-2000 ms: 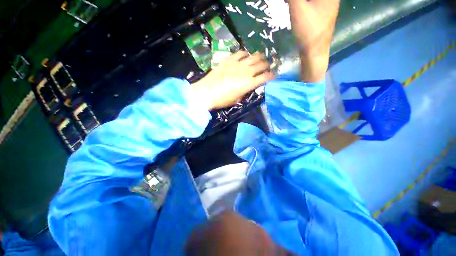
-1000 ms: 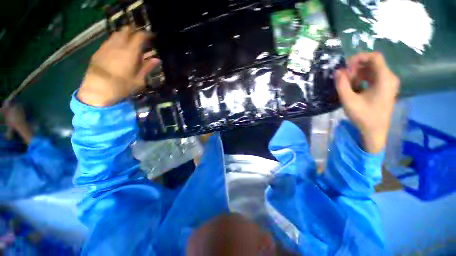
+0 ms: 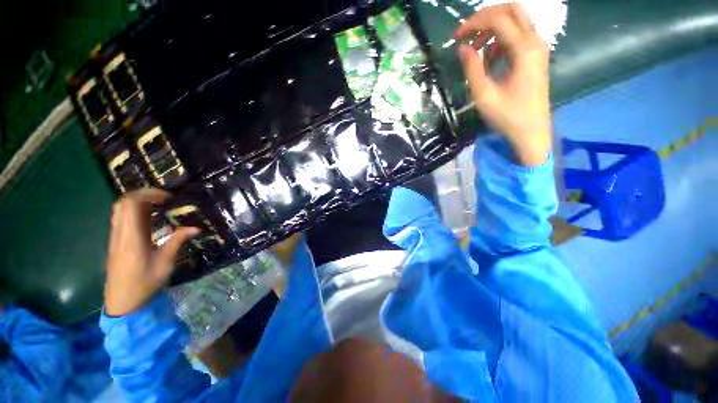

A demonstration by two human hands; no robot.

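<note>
A glossy black pocket tray (image 3: 236,102) lies tilted in front of me. Several dark handset housings with pale gold outlines (image 3: 124,83) sit in its left pockets. Green circuit boards (image 3: 358,63) lie at its right side. My left hand (image 3: 142,256) is at the tray's near left corner, thumb and fingers apart beside a housing (image 3: 187,228); no firm grip on it shows. My right hand (image 3: 512,83) is raised beyond the tray's right edge, thumb and index curled close together; whether a small piece is between them cannot be told. Loose white strips (image 3: 549,17) lie behind it.
The dark green bench (image 3: 614,67) curves around the tray. A clear compartment tray with green pieces (image 3: 228,295) is below the tray's near left edge. A blue stool (image 3: 626,189) stands on the blue floor at right. Another person's blue sleeve (image 3: 35,346) shows at lower left.
My right hand has gone from the tray's right edge to beside the white strips. My left hand is now lower at the near left corner. The whole view has shifted and turned.
</note>
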